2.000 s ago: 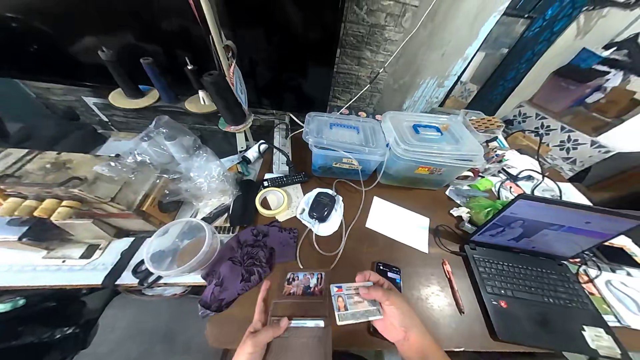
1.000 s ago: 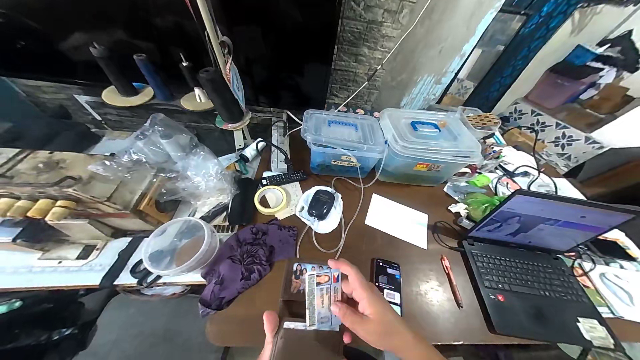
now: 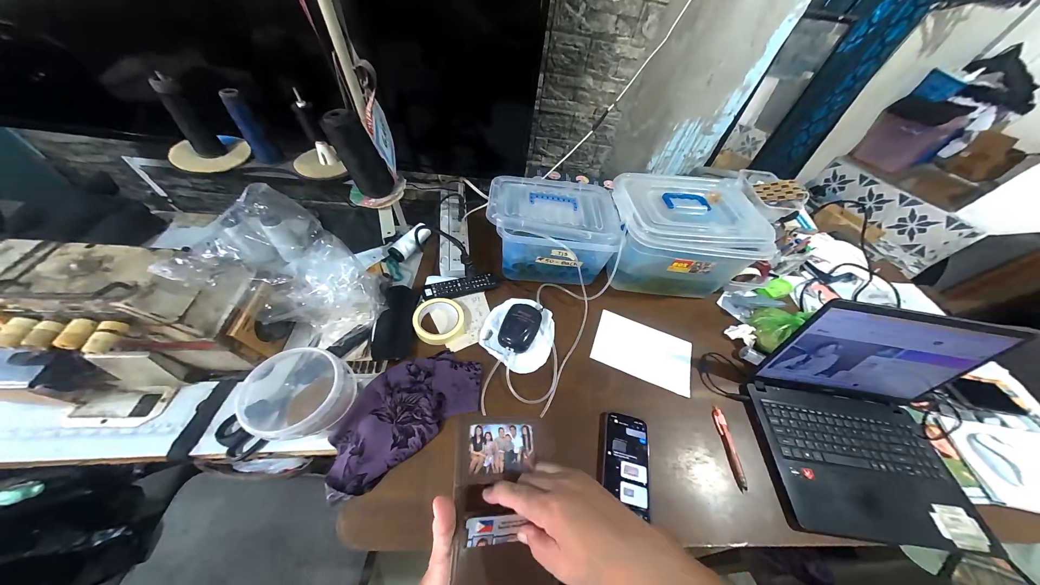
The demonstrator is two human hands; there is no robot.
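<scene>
A brown wallet (image 3: 481,492) lies open near the desk's front edge, with a group photo (image 3: 500,448) behind its clear window. A card (image 3: 492,530) shows partly in a slot below the photo. My left hand (image 3: 439,543) holds the wallet at its left side, thumb along the edge; its other fingers are hidden. My right hand (image 3: 569,520) reaches across the wallet, fingers bent over the slots and touching it. Whether something is pinched between those fingers cannot be told. Just right of the wallet lies a phone (image 3: 626,463) with its screen lit.
A purple cloth (image 3: 402,418) and a round plastic tub (image 3: 294,394) are on the left. Behind are masking tape (image 3: 439,322), a black device with a cable (image 3: 520,327), white paper (image 3: 642,352) and lidded boxes (image 3: 691,236). A pen (image 3: 729,448) and laptop (image 3: 861,439) stand right.
The card my right hand held up two seconds ago is no longer seen in its fingers. That hand has moved left onto the wallet, and the group photo, covered one second ago, shows again.
</scene>
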